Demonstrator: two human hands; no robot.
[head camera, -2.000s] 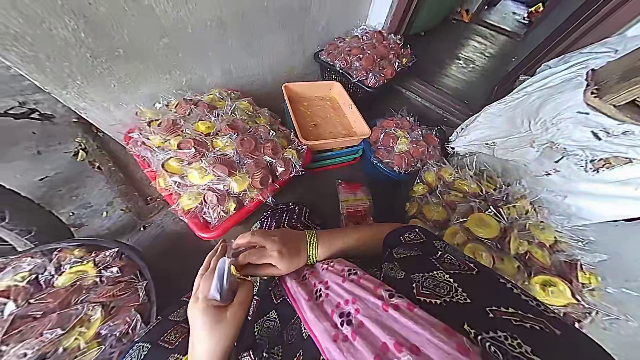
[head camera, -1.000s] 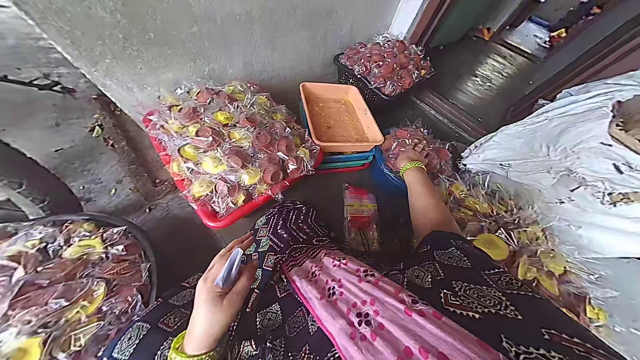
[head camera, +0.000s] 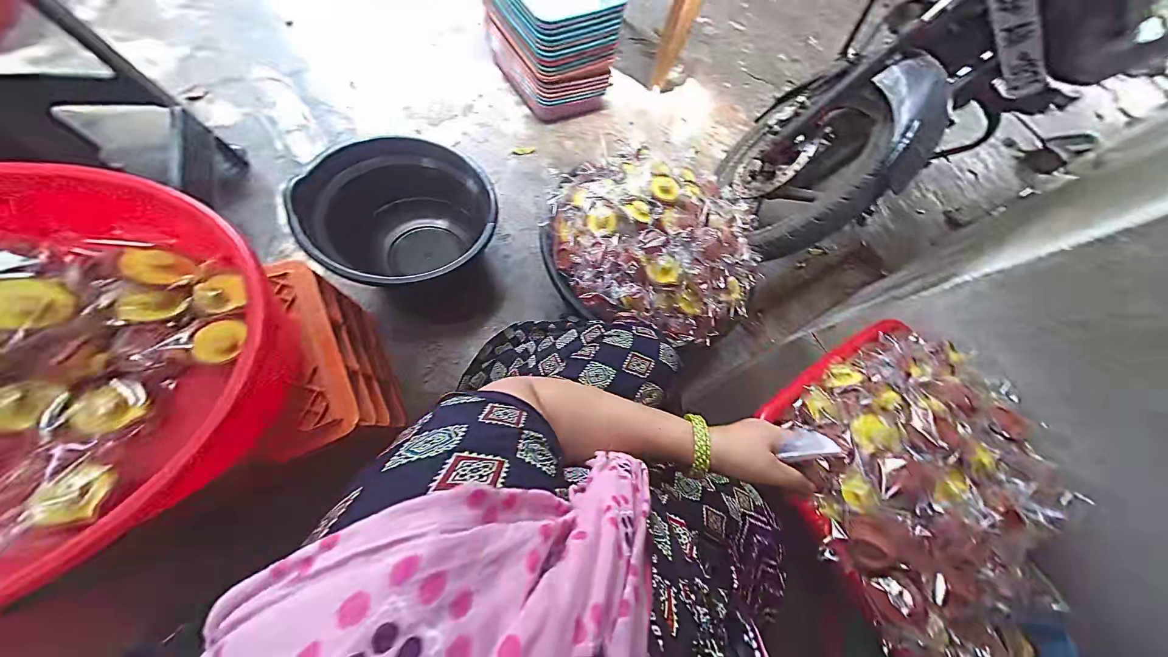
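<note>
My left hand (head camera: 756, 452), with a yellow-green bangle at its wrist, holds a small flat whitish-grey object (head camera: 808, 445) at the edge of a red plastic tray (head camera: 792, 391). The tray is heaped with brown and yellow cup-shaped pieces in clear plastic wrap (head camera: 922, 456); some lie against my fingers, and whether they hold one is unclear. My right hand is out of view. A large red tub (head camera: 242, 401) at the left holds wrapped yellow pieces (head camera: 108, 408). Beyond my knees, more wrapped pieces (head camera: 652, 246) fill a dark basin.
An empty black plastic tub (head camera: 401, 214) stands on the floor, near orange plastic crates (head camera: 315, 365). Farther back are a stack of coloured trays (head camera: 557, 59), a wooden post (head camera: 677, 41) and a motorcycle (head camera: 849, 137). A grey wall (head camera: 1077, 338) runs along the right.
The view has swung far to the left. My left hand, earlier over my lap with the whitish-grey object, is now at the red tray's pile. My right hand has gone out of view.
</note>
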